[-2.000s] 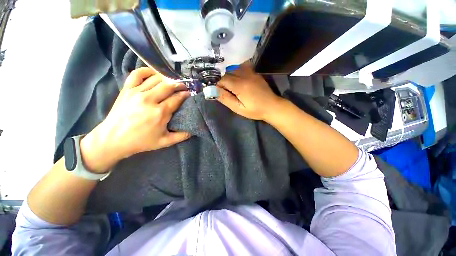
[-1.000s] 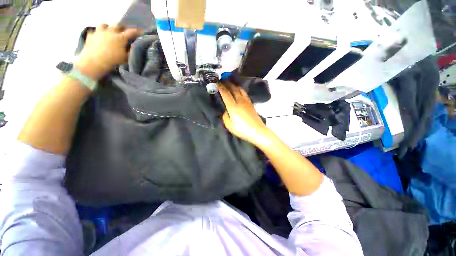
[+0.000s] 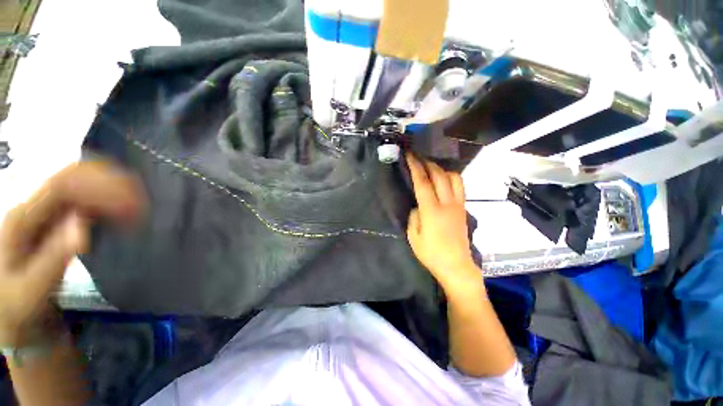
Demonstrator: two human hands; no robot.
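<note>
A dark grey garment piece (image 3: pixel 190 254) lies spread on the white table, bunched into folds left of the needle area. A yellowish-white topstitched seam (image 3: pixel 293 233) curves across it. The sewing machine (image 3: pixel 341 63) stands over its back edge, with the presser foot area (image 3: pixel 342 133) on the cloth. My left hand (image 3: pixel 67 226) is blurred, raised at the left edge of the garment, fingers apart and apparently empty. My right hand (image 3: pixel 438 222) lies on the garment's right edge just below the machine head, its fingertips on the cloth.
Small dark cut parts (image 3: pixel 567 214) lie right of the machine, with a slim black tool (image 3: pixel 533 198) on them. An accessory tray (image 3: pixel 618 210) is at the right table edge. Dark grey garments (image 3: pixel 591 341) and blue cloth (image 3: pixel 694 297) lie below and to the right.
The garment is now spread wider to the left, showing more of the seam. My left hand has left the cloth and moved down and left. My right hand stays beside the machine head.
</note>
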